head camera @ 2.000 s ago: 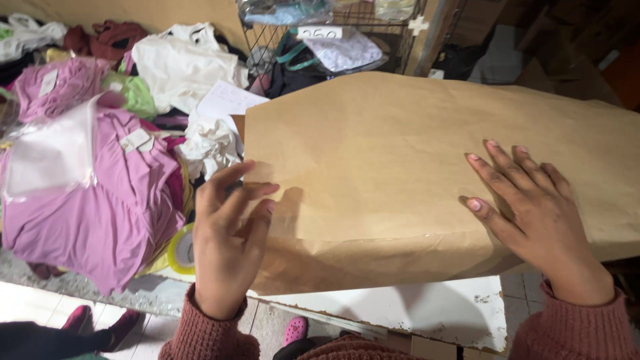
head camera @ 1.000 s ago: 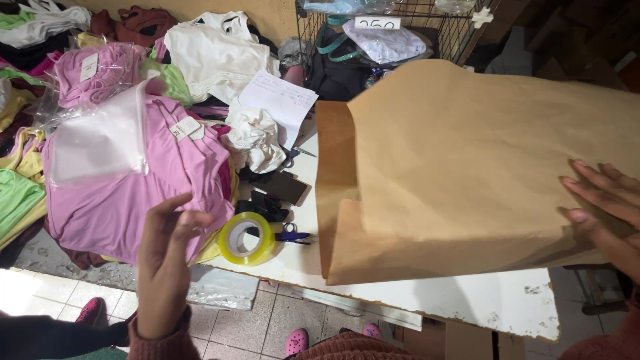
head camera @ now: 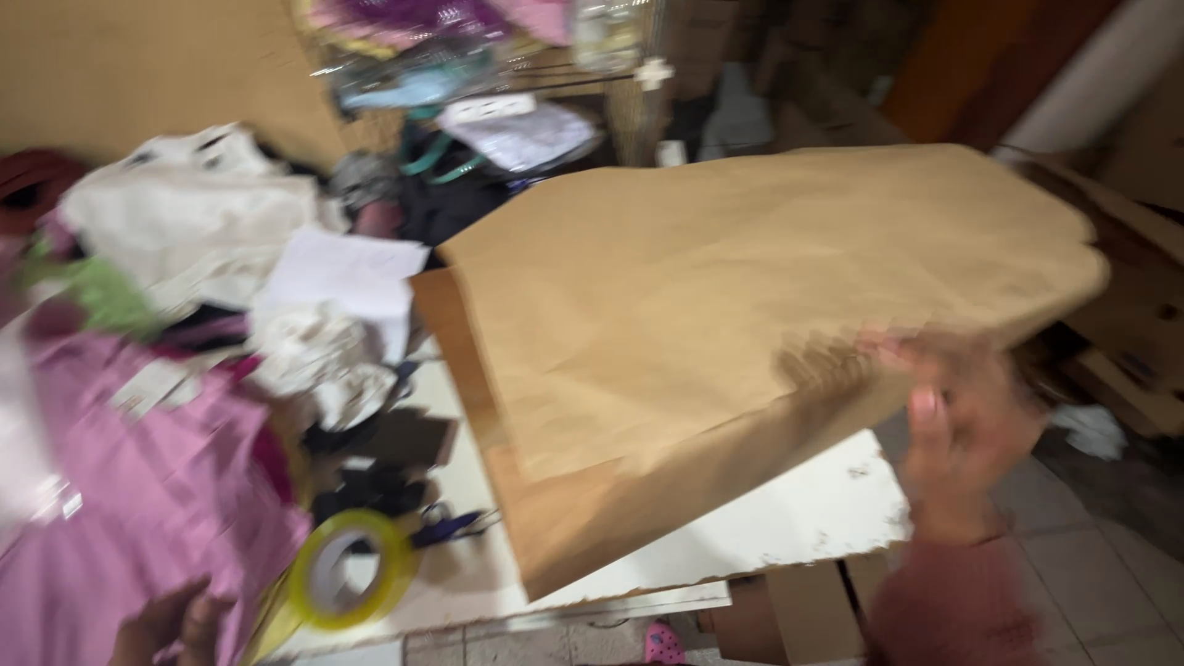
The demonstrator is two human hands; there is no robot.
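Observation:
A large sheet of brown kraft paper [head camera: 703, 305], folded over on itself, lies at a slant across the white table [head camera: 795, 518]. My right hand [head camera: 967, 407], blurred by motion, is at the near right edge of the paper with its fingers apart; whether it touches the paper cannot be told. My left hand [head camera: 176, 624] is at the bottom left over the pink garment [head camera: 157, 490], partly cut off by the frame, with nothing seen in it. A roll of yellow-edged adhesive tape [head camera: 351, 569] lies between my left hand and the paper.
Crumpled white cloth [head camera: 324, 361], a white paper sheet [head camera: 347, 277] and a white garment [head camera: 199, 213] lie left of the kraft paper. A wire rack [head camera: 638, 111] with bagged clothes stands behind. Cardboard boxes [head camera: 795, 610] are below the table's front edge.
My left hand has left the kraft paper and moved left. The paper's left end has shifted right, uncovering the tape and table, and the paper now lies at a steeper slant.

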